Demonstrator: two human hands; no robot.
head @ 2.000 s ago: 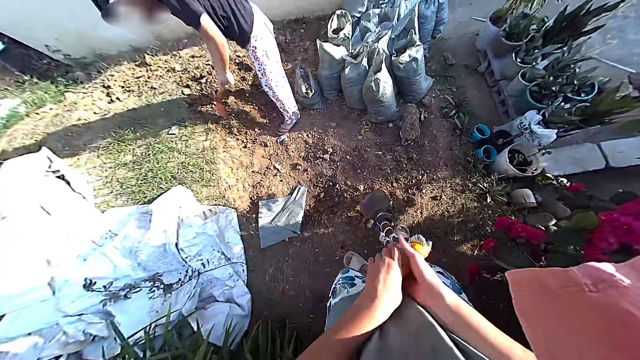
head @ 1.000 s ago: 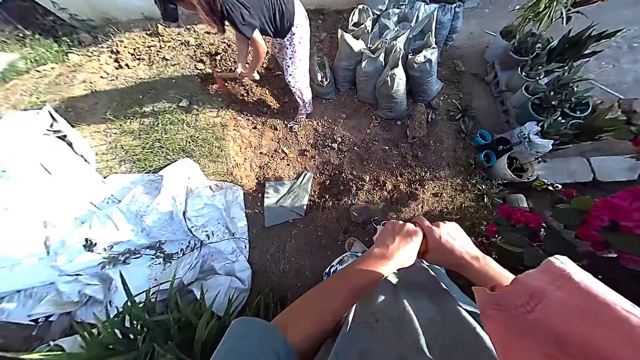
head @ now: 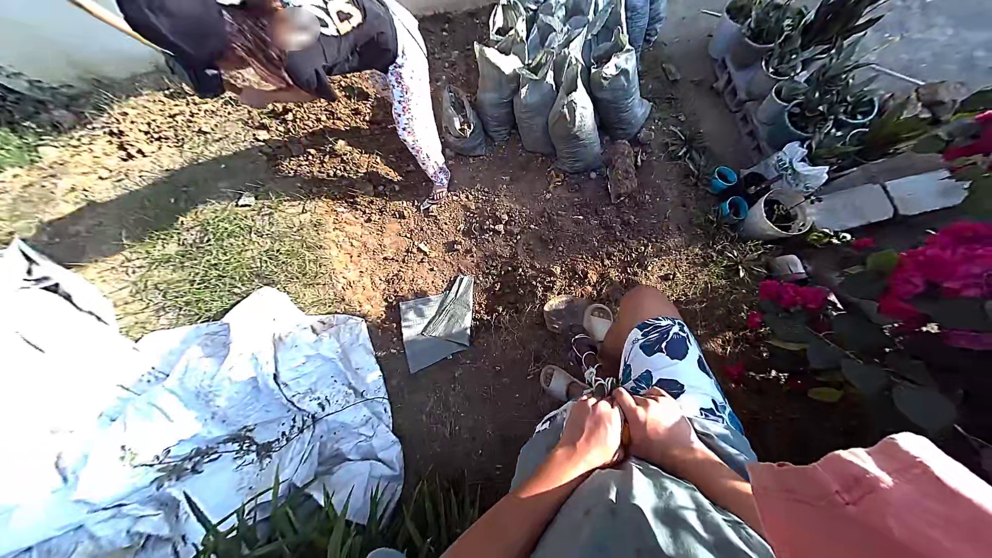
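Observation:
Close together above my lap are my left hand (head: 593, 430) and my right hand (head: 657, 425), fingers curled and thumbs nearly touching. Both appear to grip the gathered top of a grey-green sack (head: 639, 508), which lies between my legs. Pale strings (head: 601, 381) stick out just beyond my fingertips. A small orange-yellow piece (head: 625, 435) shows between the hands; what it is I cannot tell. My fingers hide most of the gripped part. On the soil ahead and left lies a flat, folded grey sack (head: 438, 324), which neither hand touches.
Several filled sacks (head: 575, 128) stand ahead. A person (head: 349, 39) bends over soil at the upper left. A white sheet (head: 271, 395) spreads at left. Potted plants (head: 775, 108), blue pots (head: 732, 209), concrete blocks (head: 852, 208) and pink flowers (head: 942, 263) are at right.
My two hands remain together at the grey material; my patterned knee now shows beyond the right hand. The other person has bent lower, and the orange-headed tool seen before is hidden.

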